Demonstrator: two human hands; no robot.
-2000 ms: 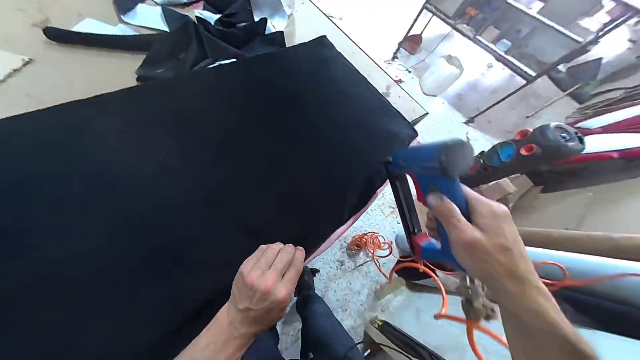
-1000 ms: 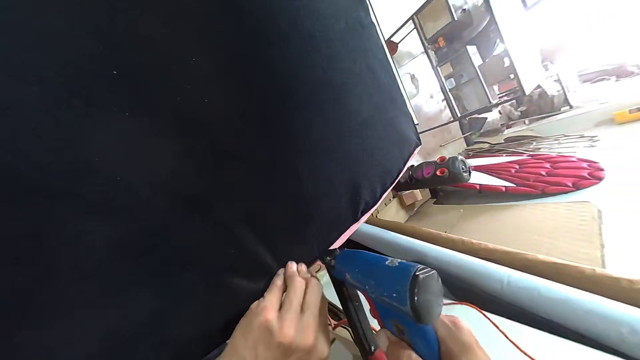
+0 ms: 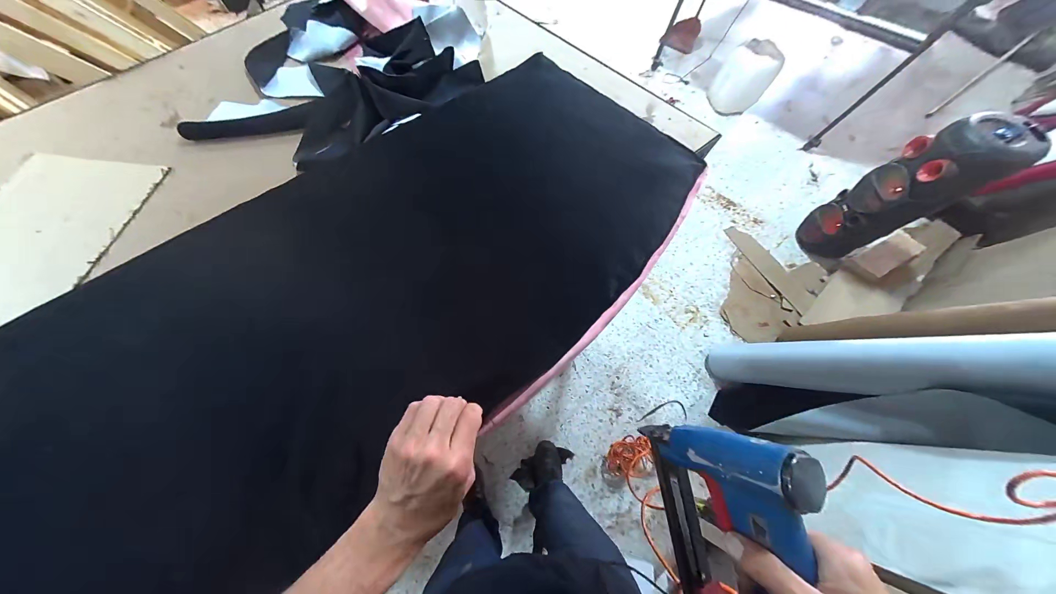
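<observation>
A large panel covered in black fabric (image 3: 346, 280) lies across a table, with a pink strip (image 3: 610, 309) along its curved edge. My left hand (image 3: 433, 454) grips the fabric at that edge, its fingers curled over the end of the visible pink strip. In my right hand (image 3: 792, 565) is a blue pneumatic staple gun (image 3: 734, 470), held by its handle to the right of the panel. Its nose is apart from the edge. An orange coiled air hose (image 3: 631, 458) hangs behind it.
Black and pink fabric scraps (image 3: 371, 91) lie on the tabletop (image 3: 223, 165) near a pale board (image 3: 58, 223). Rolls of material (image 3: 874, 359), cardboard pieces (image 3: 763, 289) and a dark device with red-lit rings (image 3: 916, 186) are at the right. A white jug (image 3: 747, 76) stands on the floor.
The staple gun was at the panel's edge beside my left hand one second ago and is now away from it, to the right. The view has swung considerably.
</observation>
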